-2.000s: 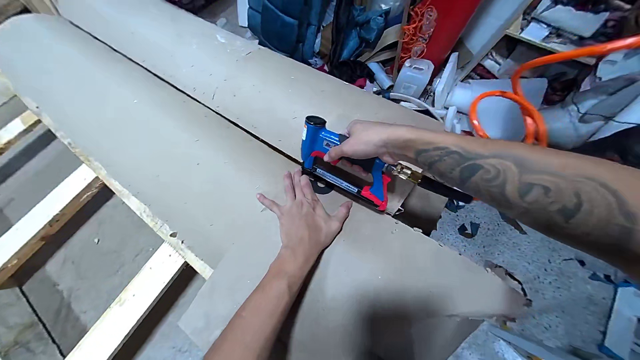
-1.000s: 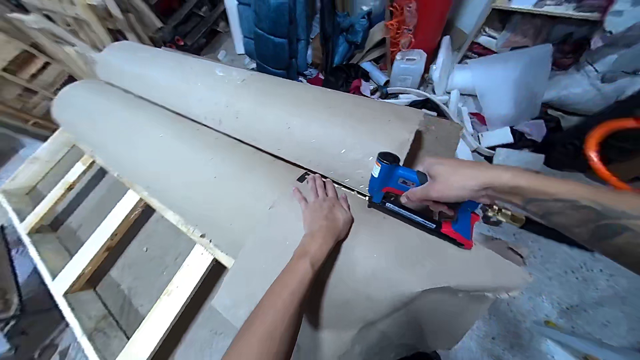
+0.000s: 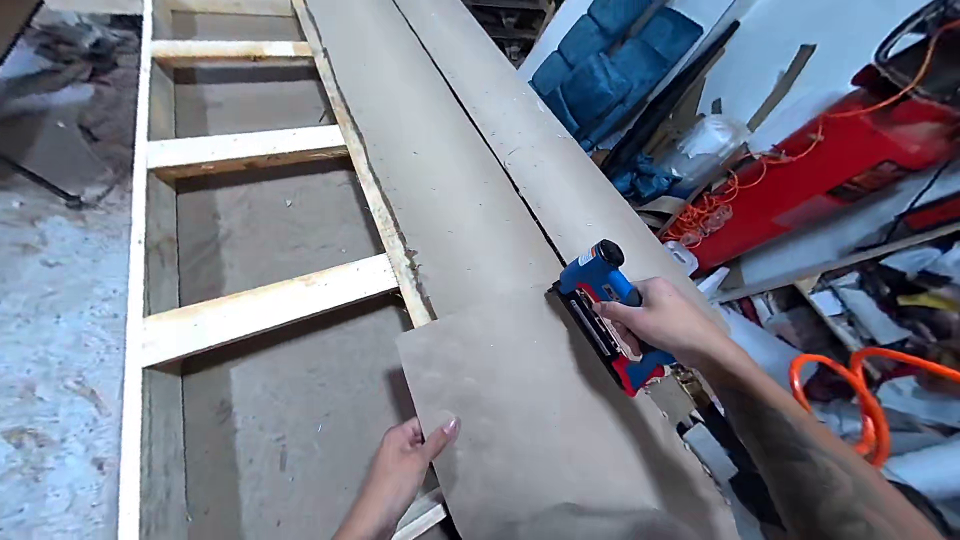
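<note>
My right hand (image 3: 660, 319) grips a blue and red pneumatic stapler (image 3: 600, 300), its nose at the cardboard near the dark seam. An air fitting joins the rear of its handle. Lower down, my left hand (image 3: 409, 465) pinches the left edge of a loose cardboard sheet (image 3: 510, 405), thumb on top and fingers beneath. That sheet overlaps a long cardboard covering (image 3: 450, 202), which curves over a wooden frame. Left of the covering lie the frame's open bays with pale wooden slats (image 3: 270, 307).
An orange coiled air hose (image 3: 874, 405) hangs at the right. Behind it stand a red tank (image 3: 825, 180) and shelves with scraps. Blue tufted upholstery (image 3: 611, 71) leans beyond the covering. Speckled floor (image 3: 60, 337) shows at the far left.
My left hand has gone from lying flat near the seam to holding the sheet's left edge. The stapler remains in my right hand. The view has turned strongly.
</note>
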